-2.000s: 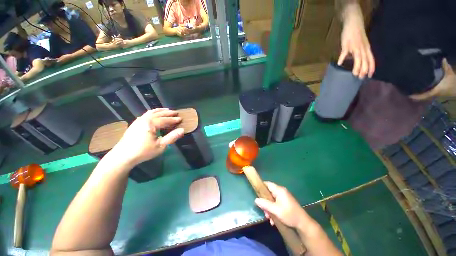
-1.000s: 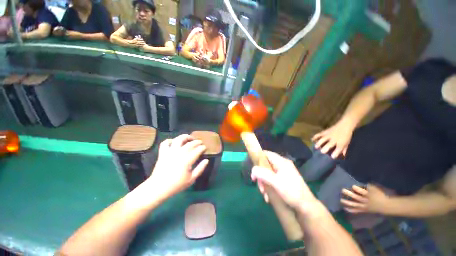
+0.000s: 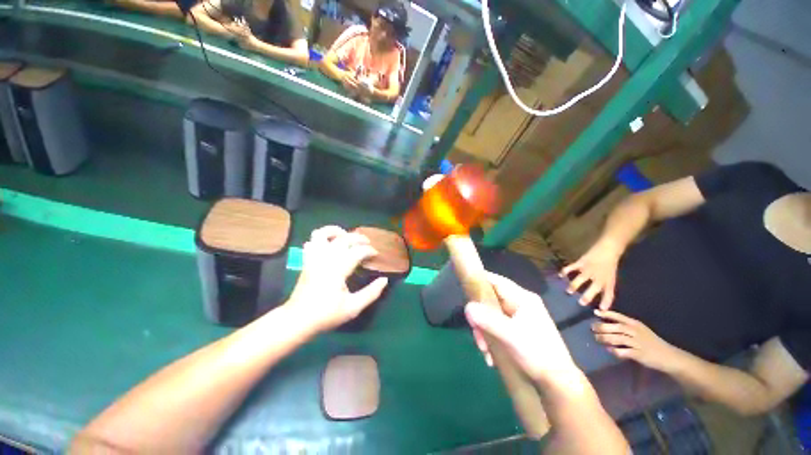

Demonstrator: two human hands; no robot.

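My right hand [image 3: 520,324] grips the pale wooden handle of a mallet, its orange-red head [image 3: 452,206] raised behind and right of a wood-topped speaker cabinet. My left hand [image 3: 333,274] rests at that cabinet's left side and top edge, fingers bent on its top cover [image 3: 384,250]; the hand hides much of the cabinet. A second speaker cabinet [image 3: 240,289] with a wood-grain cover [image 3: 246,226] stands upright to the left. A loose top cover [image 3: 350,387] lies flat on the green bench top in front.
Black-topped cabinets [image 3: 216,149] stand in a pair on the conveyor belt; wood-topped ones [image 3: 49,123] are at far left. At right a person's hands [image 3: 598,271] are at grey cabinets. A green frame [image 3: 578,191] and white cable [image 3: 540,113] hang above. People sit opposite.
The mallet has risen from near the bench to above cabinet height. The view has turned right. The neighbour's cabinets have tilted over. My left hand remains at the same cabinet.
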